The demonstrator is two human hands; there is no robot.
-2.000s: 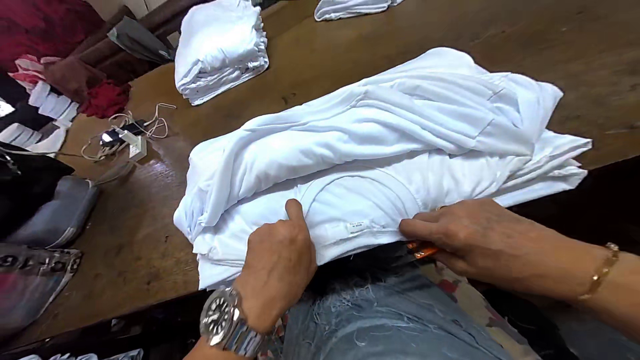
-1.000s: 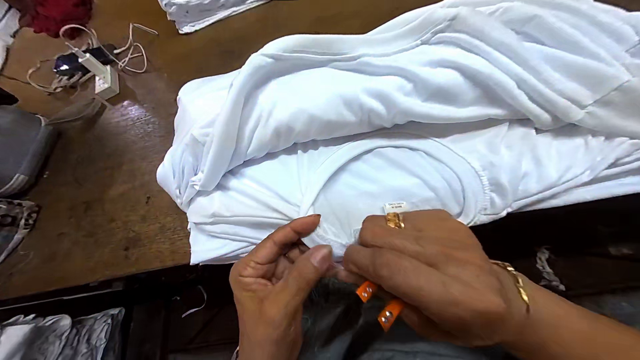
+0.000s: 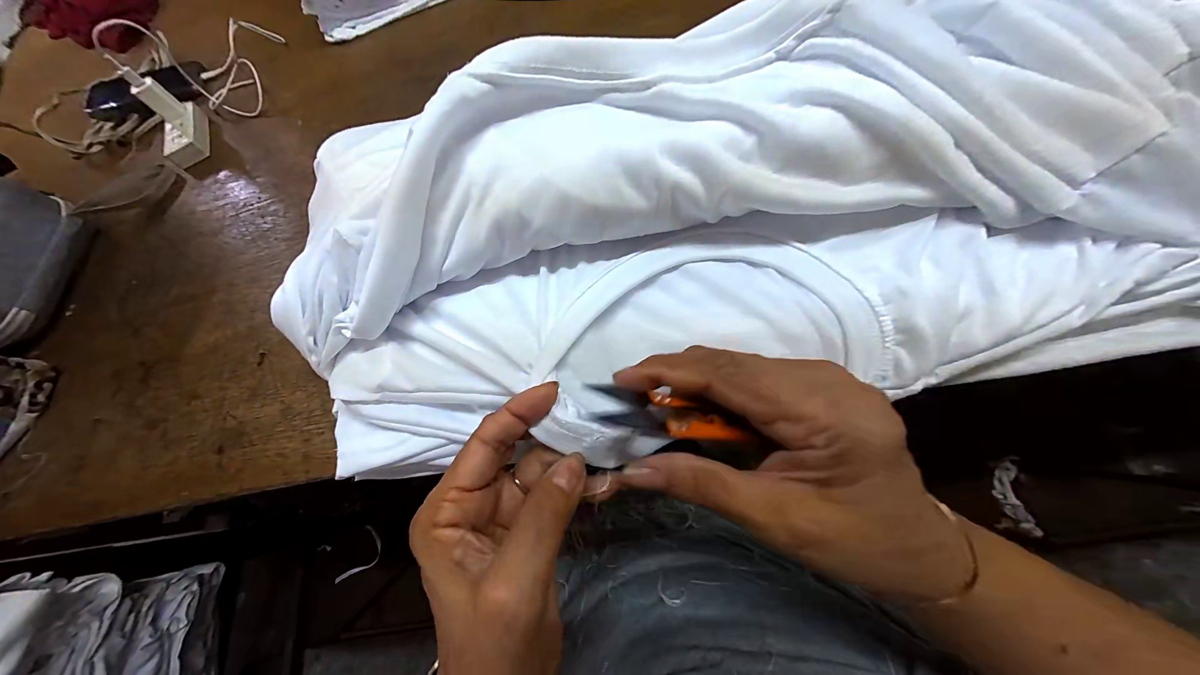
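Note:
A pile of white knit garments (image 3: 637, 159) lies along the near edge of the wooden table. On its near side a round ribbed neckline (image 3: 750, 246) faces up. My left hand (image 3: 516, 525) pinches the neckline's near edge between thumb and fingers; a ring shows on one finger. Orange-handled thread snips (image 3: 698, 419) sit in my right hand (image 3: 797, 459), their dark blades over the neckband and pointing left, blurred. The right thumb is close to the left fingertips. The lower part of the neckband is partly hidden by both hands.
On the wooden table (image 3: 187, 375) at upper left lie a white adapter (image 3: 183, 127) with tangled cables and a red cloth (image 3: 103, 14). A grey pouch (image 3: 33, 253) is at the left edge. Folded white cloths (image 3: 112, 619) are below the table at lower left.
The snips, partly hidden under my right hand a second ago, now show with their blades at the neckband. Two seconds ago my hands were farther apart on it. The view has moved closer.

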